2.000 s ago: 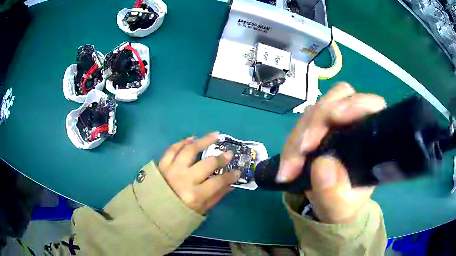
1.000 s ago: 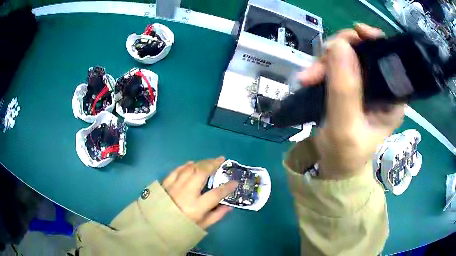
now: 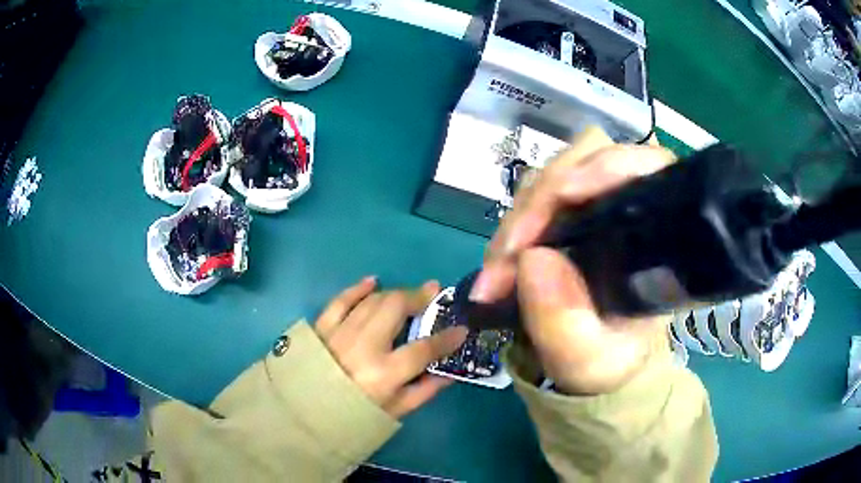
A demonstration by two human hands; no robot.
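A white plastic housing (image 3: pixel 489 380) with a dark circuit board (image 3: pixel 463 357) in it lies on the green bench in front of me. My left hand (image 3: pixel 387 344) holds the housing from its left side, with fingers on the board. My right hand (image 3: pixel 576 283) is shut around the black electric screwdriver (image 3: pixel 661 231). The screwdriver's front end is over the board's upper part; its tip is hidden, so I cannot tell if it touches a screw. The right hand and the tool cover the housing's upper right.
The screw feeder (image 3: pixel 472 156) stands behind the right hand. Several unfastened shell units (image 3: pixel 194 241) with red wires stand at the left. Fastened shell units (image 3: pixel 774 316) lean in a row at the right. Small white parts (image 3: pixel 24 189) lie at the far left.
The right hand and screwdriver have come down from the feeder's front to the housing. The left hand stays on the housing. The view has shifted, showing more of the row at right.
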